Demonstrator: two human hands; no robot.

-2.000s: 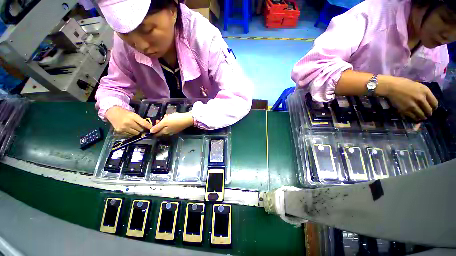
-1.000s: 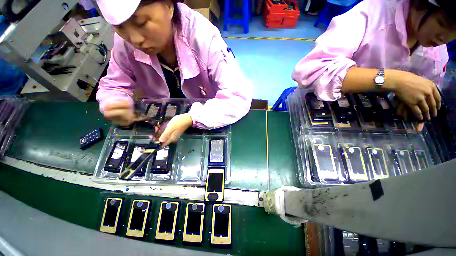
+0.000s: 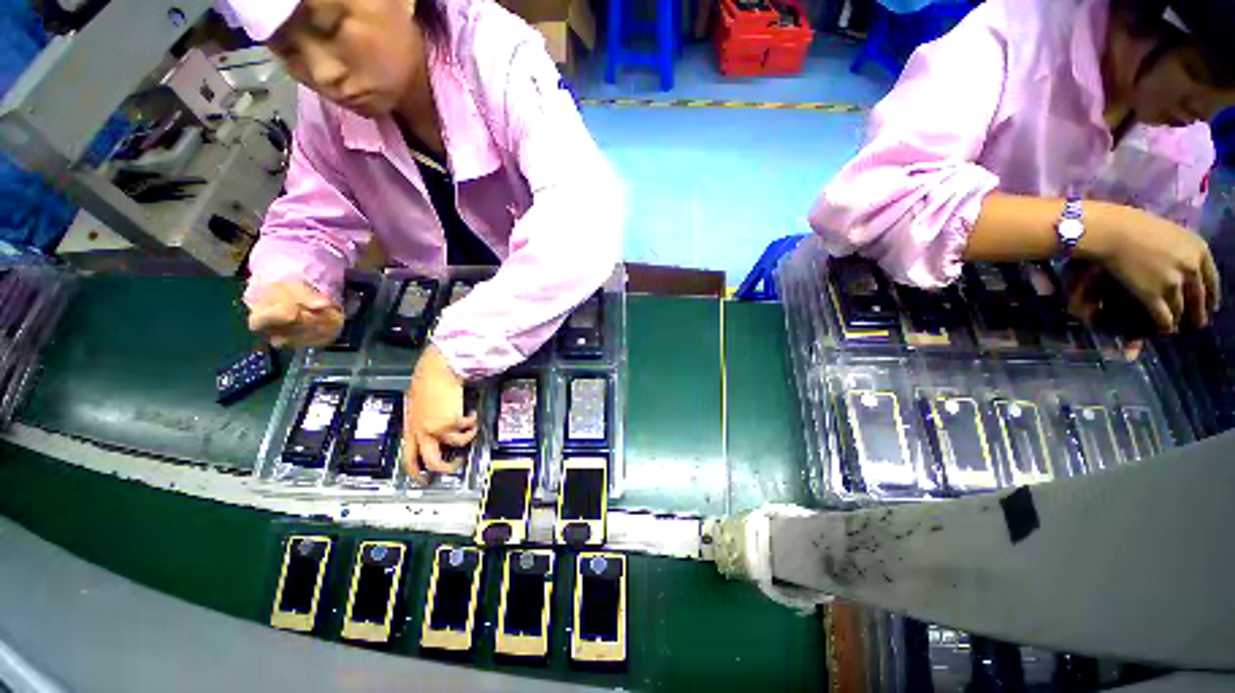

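Note:
Neither of my hands is in view. Nearest in front of me, several gold-rimmed phones lie in a row on the green belt. Beyond a pale metal rail is a clear blister tray with dark phone parts in its pockets. Two opened phones lie at its right end, their gold-rimmed halves hanging over the rail towards me. A hand of the person opposite reaches into the third front pocket and hides what is there.
A small dark keypad piece lies left of the tray. A grey-white arm crosses the lower right. Stacked trays stand at right, where a second person's hand works. A bench machine is at upper left.
The opposite person's dark part has left their hands, and a second opened phone now lies in the fourth pocket. That person's hand has moved down to the third pocket. The row near me is unchanged.

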